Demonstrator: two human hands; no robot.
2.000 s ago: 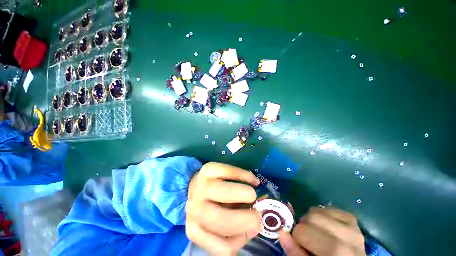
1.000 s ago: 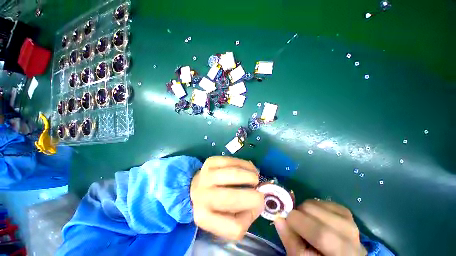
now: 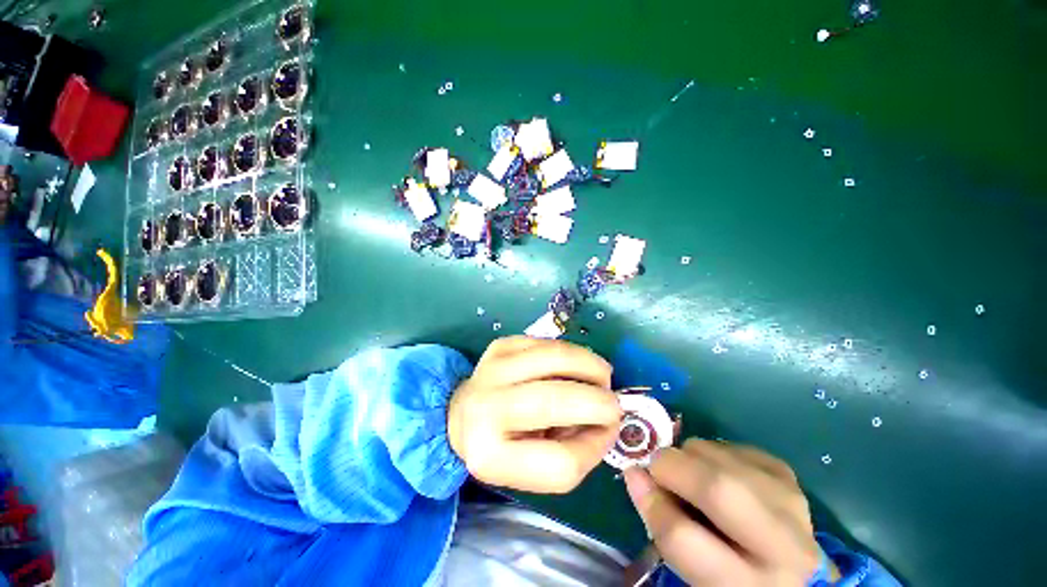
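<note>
A white ring-faced part (image 3: 646, 411) with a dark round centre is held between my two hands, face towards me, above the green mat near the bottom middle. My left hand (image 3: 537, 415) pinches its left edge with bent fingers. My right hand (image 3: 735, 505) grips its lower right edge with thumb and fingers. A thin stick-like thing shows below my right hand; I cannot tell if the hand holds it. The fingertips hide parts of the rim. A blue backing sheet (image 3: 652, 365) lies on the mat just beyond my hands.
Circuit boards with white batteries (image 3: 467, 219) lie piled ahead. Tiny white squares are scattered over the mat. A clear blister tray (image 3: 258, 307) of round cases is at left, beside a yellow curved tool (image 3: 109, 304) and a red bin (image 3: 90, 120). A neighbour's blue sleeve (image 3: 86, 367) is at the left edge.
Both hands, with the white ring-faced part, have moved a little up and away from me. My left hand now covers part of the nearest battery. The view has shifted slightly.
</note>
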